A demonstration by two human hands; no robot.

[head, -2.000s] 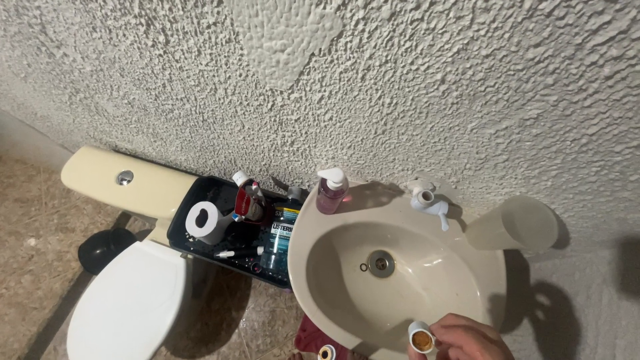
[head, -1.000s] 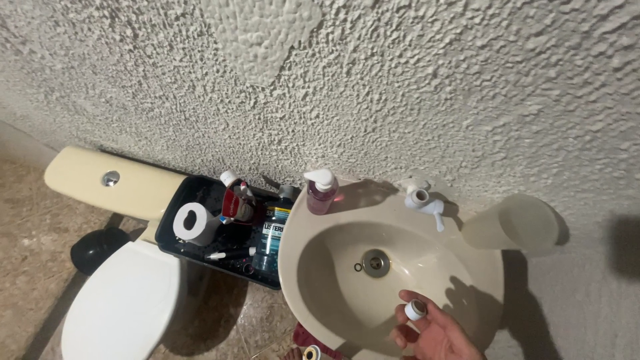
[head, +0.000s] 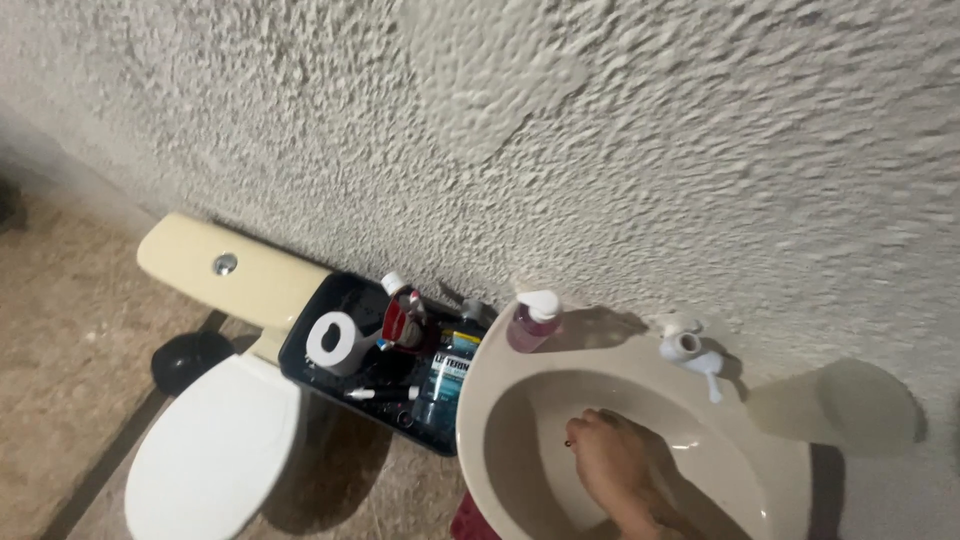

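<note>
My right hand [head: 616, 469] is down inside the cream washbasin [head: 476, 450], over the area of the drain, with its back to the camera. Its fingers are curled, and what they hold, if anything, is hidden. A small dark ring [head: 568, 444] shows at the fingertips. Behind the bowl, the pale tap [head: 697, 360] has a round, open-looking top. A pump bottle of pink soap [head: 531, 330] stands on the rim at the back left. My left hand is not in view.
Left of the basin, a black tray [head: 319, 382] holds a toilet roll [head: 334, 345], a Listerine bottle [head: 450, 375] and several small toiletries. Beyond it are the cistern [head: 259, 281] and white toilet lid [head: 217, 457]. A translucent container [head: 862, 412] is right of the tap.
My right hand has moved from the basin's front down over the drain, its back now turned up. The small white cylindrical piece it held earlier no longer shows.
</note>
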